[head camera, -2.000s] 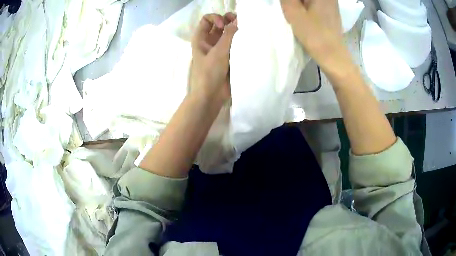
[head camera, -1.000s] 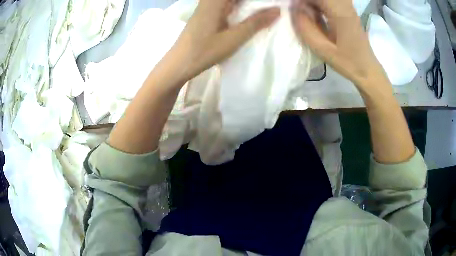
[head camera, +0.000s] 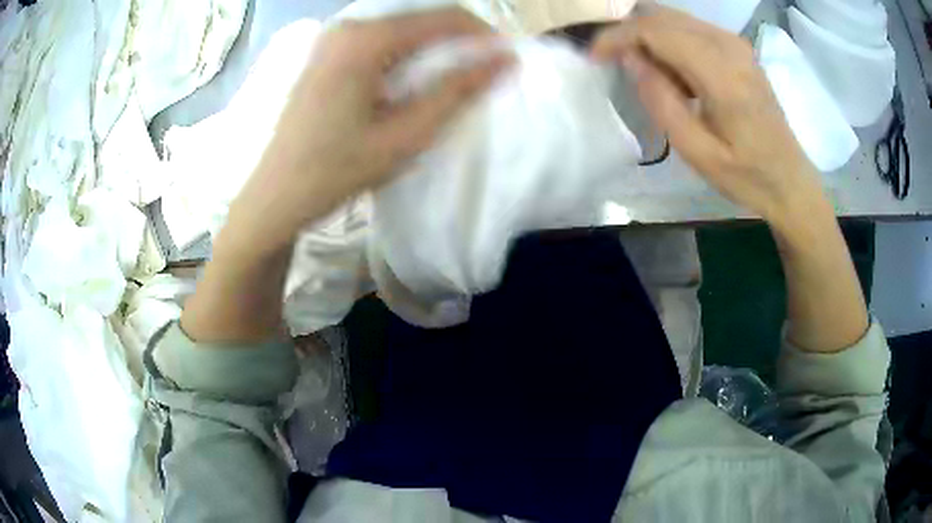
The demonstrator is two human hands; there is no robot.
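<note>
The cream garment [head camera: 480, 174] hangs bunched in front of me, over the table's front edge and above my lap. My left hand [head camera: 373, 112] is closed on its upper part, fingers and thumb pinching the cloth; the hand is blurred. My right hand [head camera: 715, 112] is at the garment's upper right, its fingers curled with the tips near the cloth's edge. Whether they pinch cloth or thread does not show. A dark strip and a tan surface show behind, between the hands. The needle area is hidden.
White pads [head camera: 802, 97] lie overlapping at the right of the table [head camera: 705, 199], with black-handled scissors [head camera: 892, 158] beyond them. More cream garments [head camera: 61, 255] are heaped at left. A clear plastic bag [head camera: 738, 396] is by my lap.
The garment's hanging part has swung left and lifted slightly. My left hand has moved left and down with the cloth. My right hand has come apart from the left, a little to the right.
</note>
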